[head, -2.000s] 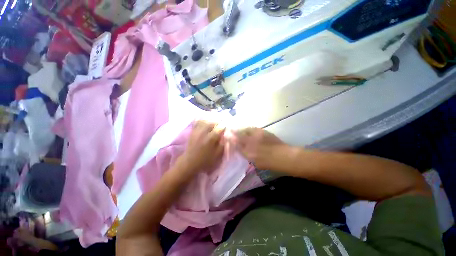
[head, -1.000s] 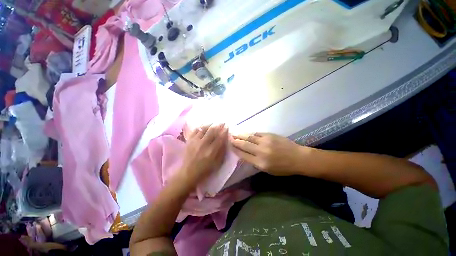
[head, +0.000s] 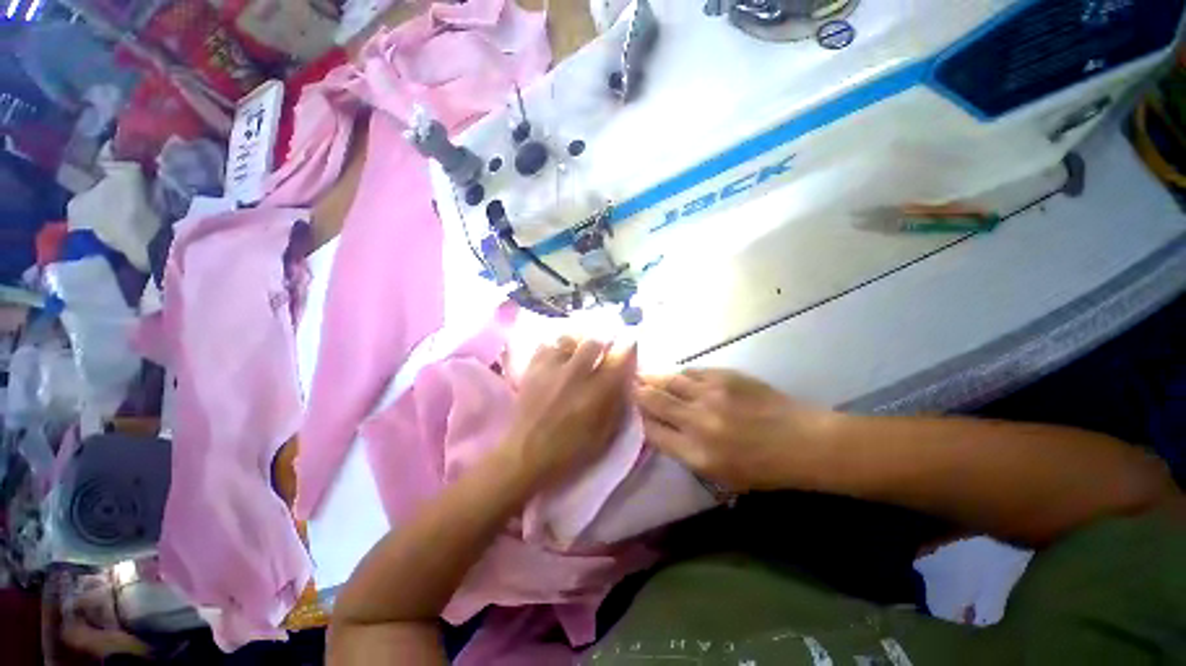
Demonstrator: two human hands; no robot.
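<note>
A pink knit piece [head: 464,419] lies bunched under and around my hands at the front of the sewing machine [head: 780,221]. My left hand [head: 568,406] rests on the pink cloth, fingertips on it just in front of the needle area. My right hand [head: 728,427] pinches the cloth's edge beside it, close to my left fingertips. The presser foot area [head: 624,312] is just beyond the fingertips, and bright lamp glare hides the needle and stitch line. Part of the pink cloth hangs over the table's front edge.
More pink pieces [head: 234,416] lie on the left. Thread snips [head: 926,219] with orange and green handles lie on the machine bed at right. A narrow white marked box [head: 254,141] is at the far left. A grey round-faced unit [head: 115,501] and bagged cloth stand beyond.
The camera view shifted left and back again. My hands stay together on the cloth, a little further from the needle than two seconds ago. The cloth under them has shifted slightly.
</note>
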